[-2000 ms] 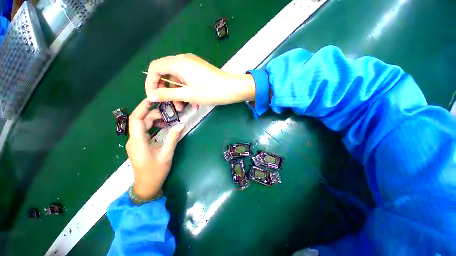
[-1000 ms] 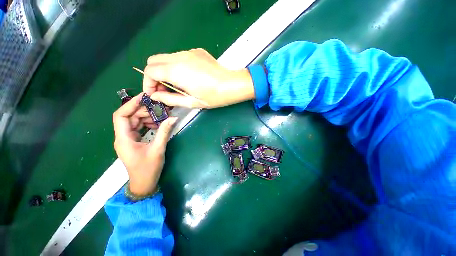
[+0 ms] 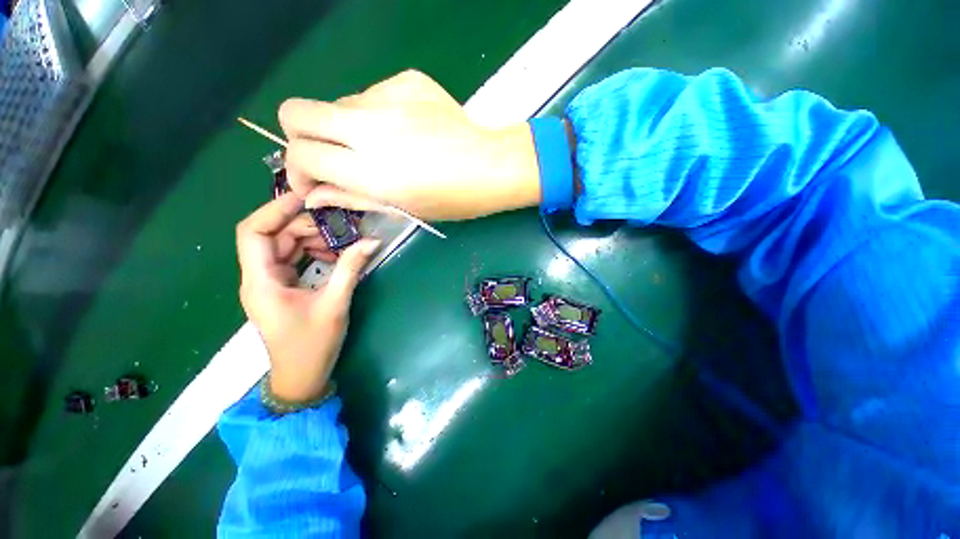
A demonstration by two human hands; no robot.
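My left hand [image 3: 300, 290] holds a black rectangular speaker module [image 3: 338, 226] with a pale oval centre between thumb and fingers, over the pale metal rail. My right hand [image 3: 411, 153] is over the module's upper end and hides it. It grips a thin wooden stick [image 3: 261, 131], whose one end sticks out past the fingers to the upper left and the other below the palm to the right. Whether the stick touches the module cannot be seen.
A pile of several modules [image 3: 526, 322] lies on the green worktable [image 3: 442, 453]. Beyond the rail [image 3: 200, 405], modules [image 3: 128, 388] lie on the green belt [image 3: 137, 274], one partly behind my right hand. A blue cord [image 3: 605, 284] runs from my right wrist strap [image 3: 553, 163]. A perforated grey tray [image 3: 37, 105] is upper left.
My right hand has moved left and slightly up, now covering the module's upper end. The held module has turned and shifted slightly left. The belt modules have shifted; the top one has left view.
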